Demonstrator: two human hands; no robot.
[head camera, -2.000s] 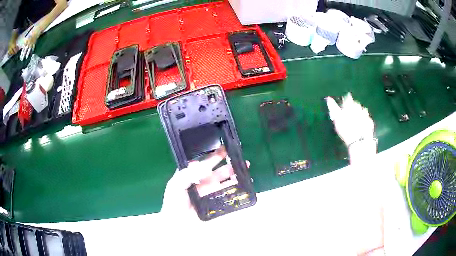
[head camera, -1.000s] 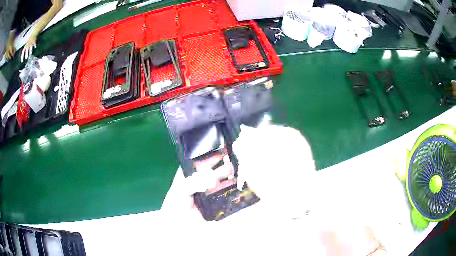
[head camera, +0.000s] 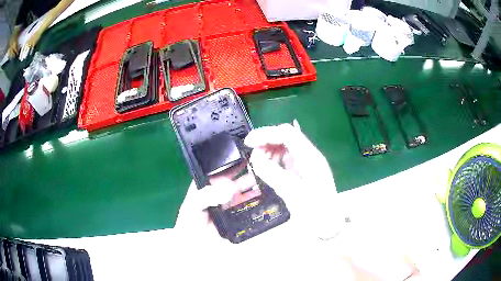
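Note:
A thick stack of middle frames (head camera: 211, 118) is held tilted in front of me, with a dark film patch in its opening and gold dots at its lower end. My left hand (head camera: 206, 200), washed out by glare, is closed around the stack's lower left part. My right hand (head camera: 296, 164), also overexposed, is at the stack's right edge with its fingers bent against it. Single middle frames lie on the green belt to the right, one nearer (head camera: 375, 134) and one beside it (head camera: 408, 123), with more dark parts further right.
A red tray (head camera: 225, 52) with several frames lies beyond the stack. A lime-green fan (head camera: 478, 207) stands at the right edge. Black blister trays (head camera: 46, 263) are at lower left. White rolls (head camera: 360, 30) are at the back. A person's hands (head camera: 24, 44) show at upper left.
My right hand has moved from the belt to the stack, and a frame it brought over now lies on the stack. The belt frames have shifted left.

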